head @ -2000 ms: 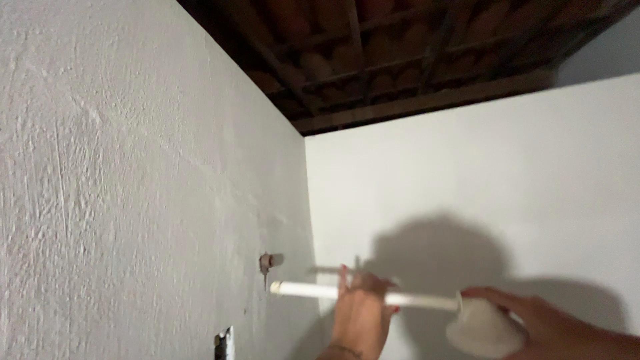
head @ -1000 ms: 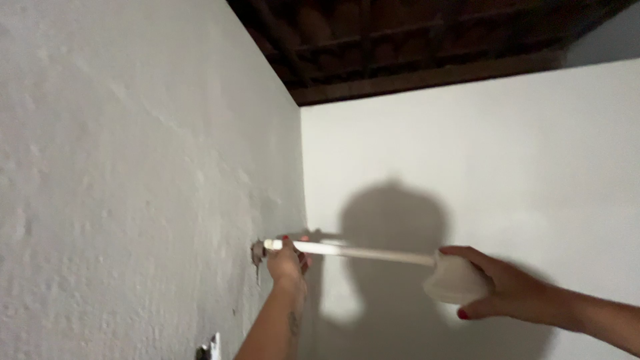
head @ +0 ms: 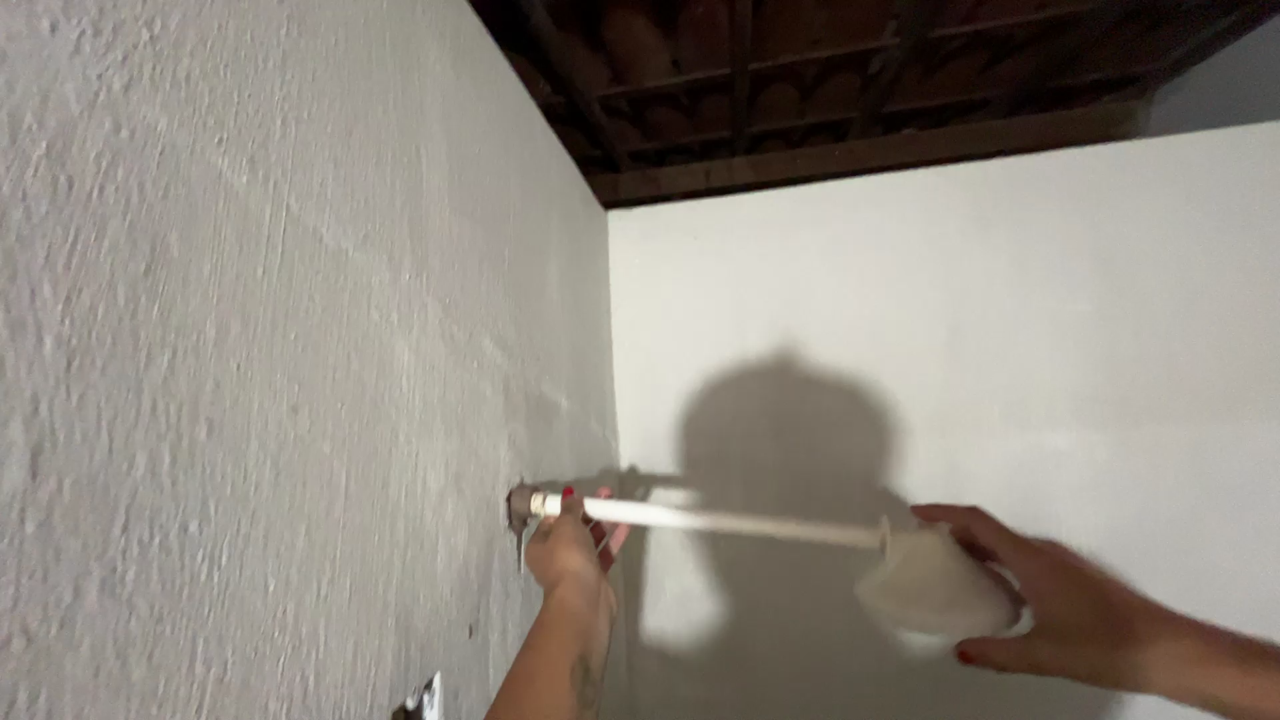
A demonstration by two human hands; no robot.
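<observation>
A white pipe arm (head: 740, 522) runs nearly level from the left wall to a cream shower head (head: 935, 588) at its right end. My left hand (head: 568, 545) grips the pipe near its wall end, thumb on top. That end, with a pale threaded tip (head: 540, 504), meets a brown pipe fitting (head: 519, 505) set in a rough hole in the wall; whether the threads are engaged cannot be seen. My right hand (head: 1040, 590) holds the shower head from its far side, fingers above and thumb below, slightly blurred.
A rough-plastered wall (head: 300, 380) fills the left side. A smooth white wall (head: 1060, 350) stands beyond, with shadows on it. Low on the left wall is an opening with a white edge (head: 433, 697). Dark wooden beams and roof tiles (head: 780, 100) are overhead.
The pipe's tip was short of the wall fitting two seconds ago and now meets it. My left hand has moved toward the wall with the pipe; my right hand stays at the shower head.
</observation>
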